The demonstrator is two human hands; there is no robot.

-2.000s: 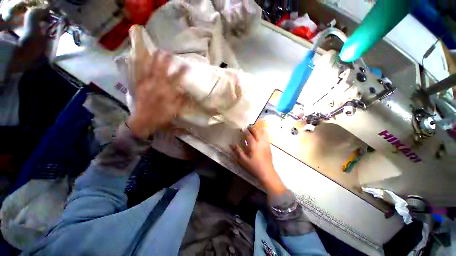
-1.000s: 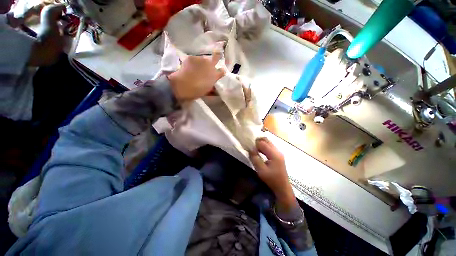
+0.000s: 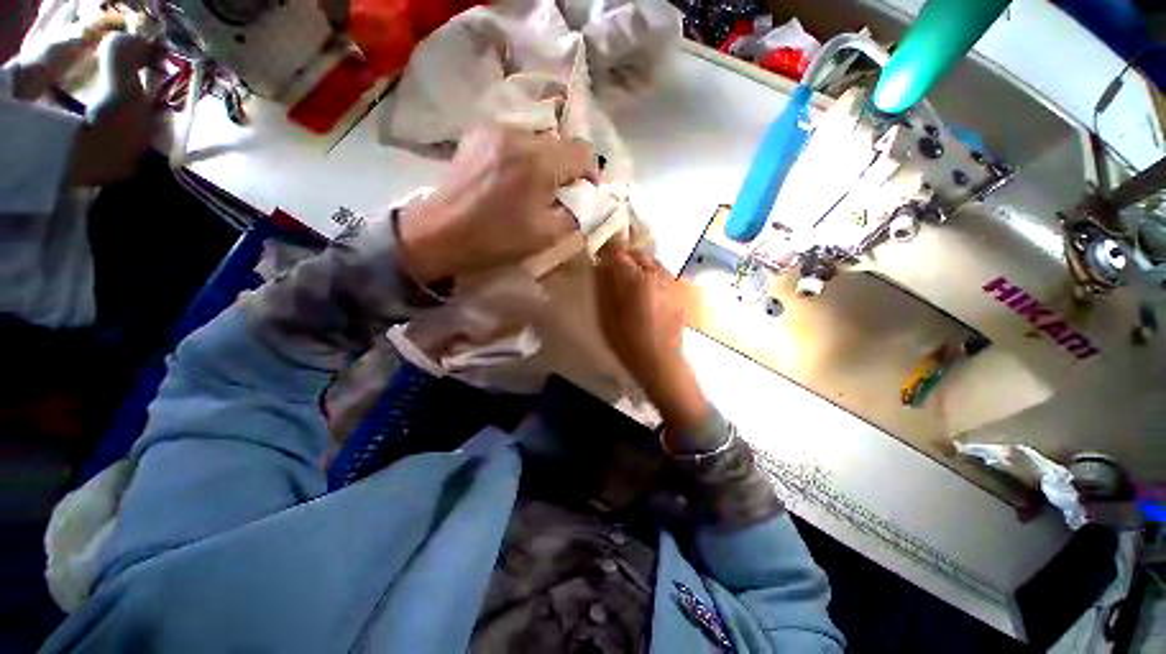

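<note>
The beige garment piece [image 3: 556,326] lies bunched on the table left of the needle area and hangs over the front edge. My left hand [image 3: 499,205] grips its upper part. My right hand [image 3: 639,307] pinches a folded edge of it, close to my left hand. A paler folded strip [image 3: 592,205] shows between the hands. The fingertips are partly hidden by cloth. The cloth is left of the presser foot [image 3: 754,275], not under it.
The sewing machine [image 3: 1023,307] stands at right, with a blue lamp [image 3: 771,166] left of its head. A yellow-green tool [image 3: 923,373] and a white scrap [image 3: 1029,473] lie near it. Another person's hand [image 3: 122,109] is at upper left. A blue crate [image 3: 377,428] is below.
My right hand has moved up and left to meet my left hand at the cloth. The garment is gathered between them, and its stretched front edge is now slack.
</note>
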